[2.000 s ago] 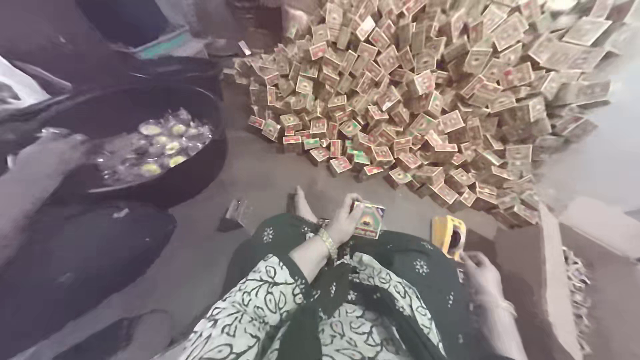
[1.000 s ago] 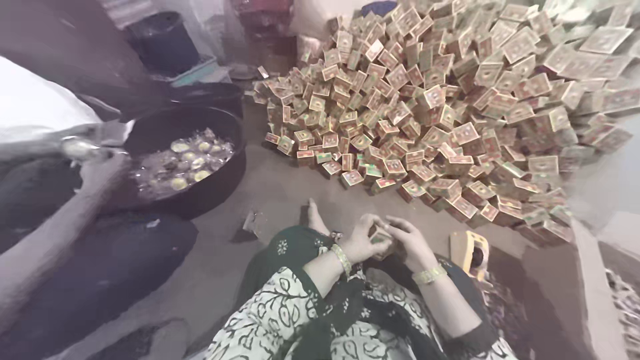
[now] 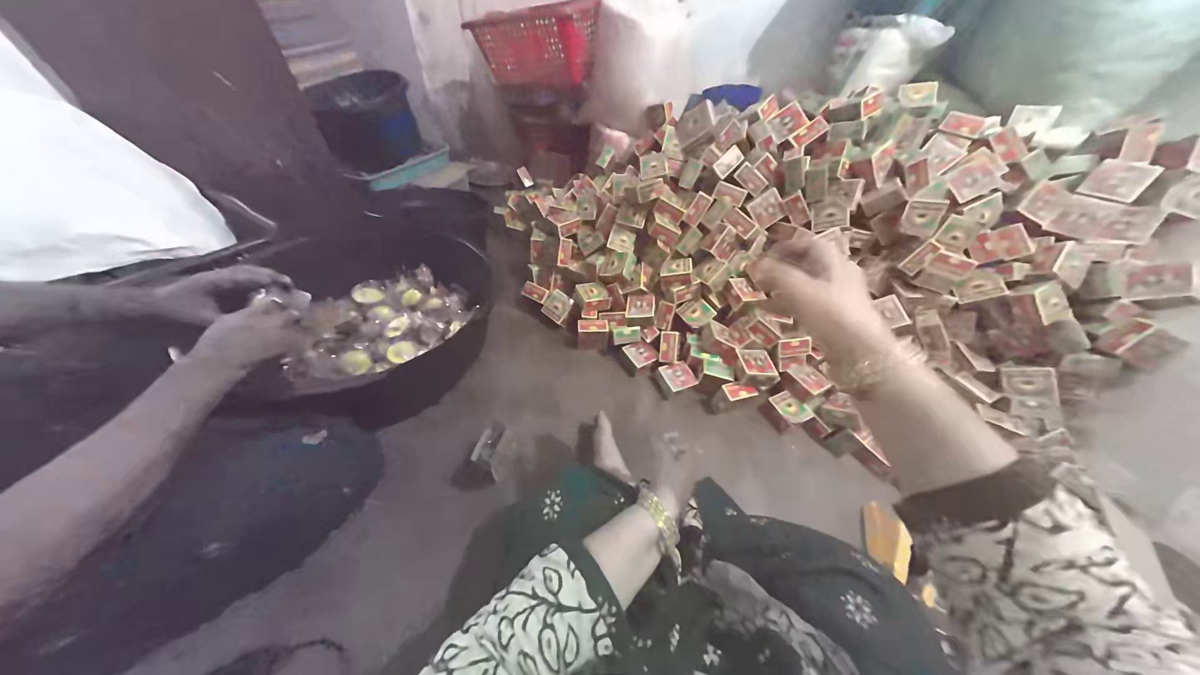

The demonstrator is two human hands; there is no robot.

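A big heap of small printed boxes (image 3: 675, 272), red, green and yellow, covers the floor ahead. My right hand (image 3: 811, 281) reaches over the middle of the heap, fingers bent down among the boxes; its fingertips blur, and whether it grips a box cannot be told. Low over my lap is my left hand (image 3: 670, 483), blurred, beside my bare foot (image 3: 609, 450); whether it holds anything cannot be told. A small dark packet or box (image 3: 486, 450) lies on the floor left of the foot. Part of a yellow object (image 3: 886, 539) shows beside my right sleeve.
At left, a co-worker's two hands (image 3: 248, 319) meet over a wide black tub (image 3: 441, 361) of clear-wrapped pieces with yellow discs. Behind stand a dark blue bucket (image 3: 366, 122), a red plastic basket (image 3: 539, 47) and a white sack (image 3: 881, 56).
My hands were together over my lap a second ago; the right one has moved forward to the heap, the left stays low. The co-worker's second hand now shows. The view has tilted up.
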